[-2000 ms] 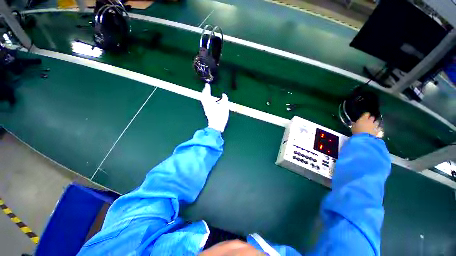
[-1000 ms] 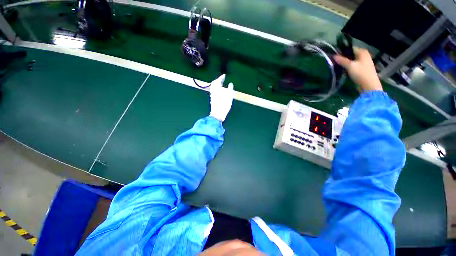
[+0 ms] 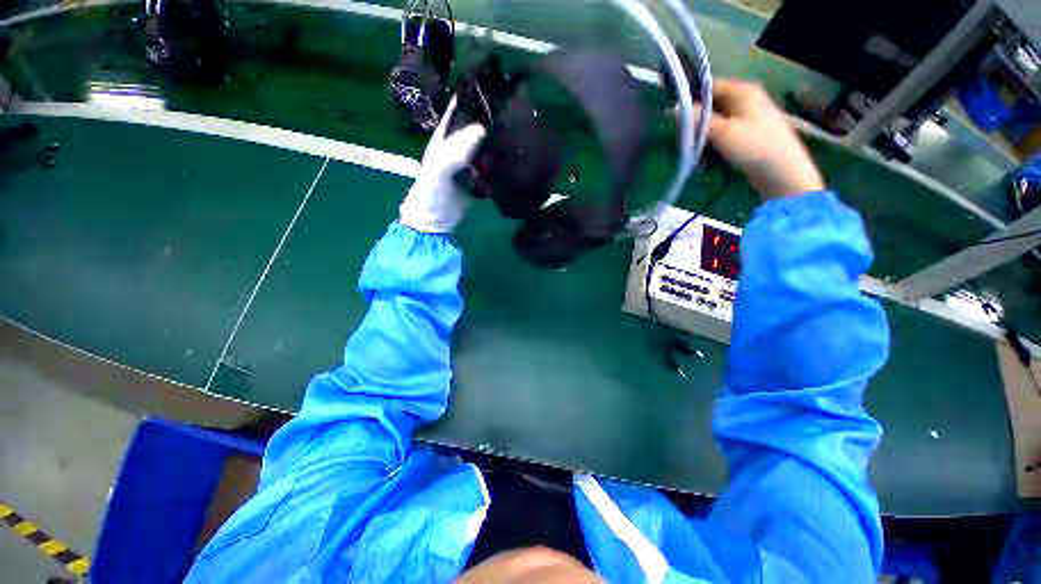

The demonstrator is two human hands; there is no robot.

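A black headset (image 3: 519, 154) with pale, unlit outer arcs is held up in front of me, blurred, above the worktop. My left hand (image 3: 448, 171), in a white glove, is at its left earcup with the fingers on it. My bare right hand (image 3: 748, 131) grips the headband at its right side. The headset's thin black cable hangs over the tester, and its small end shows on the worktop. The white tester (image 3: 685, 276), with a red lit display, stands below my right hand, partly hidden by my right sleeve.
One headset (image 3: 420, 74) stands on the green belt behind my left hand, and another (image 3: 183, 37) stands farther left. A white rail (image 3: 285, 139) runs between belt and worktop. A black monitor (image 3: 850, 46) and a slanted grey post are at the upper right. A blue chair or bin (image 3: 160, 502) is at the lower left.
My right hand has brought the headset left from above the tester to in front of me. My left hand has moved left and up onto an earcup. The cable now lies across the tester.
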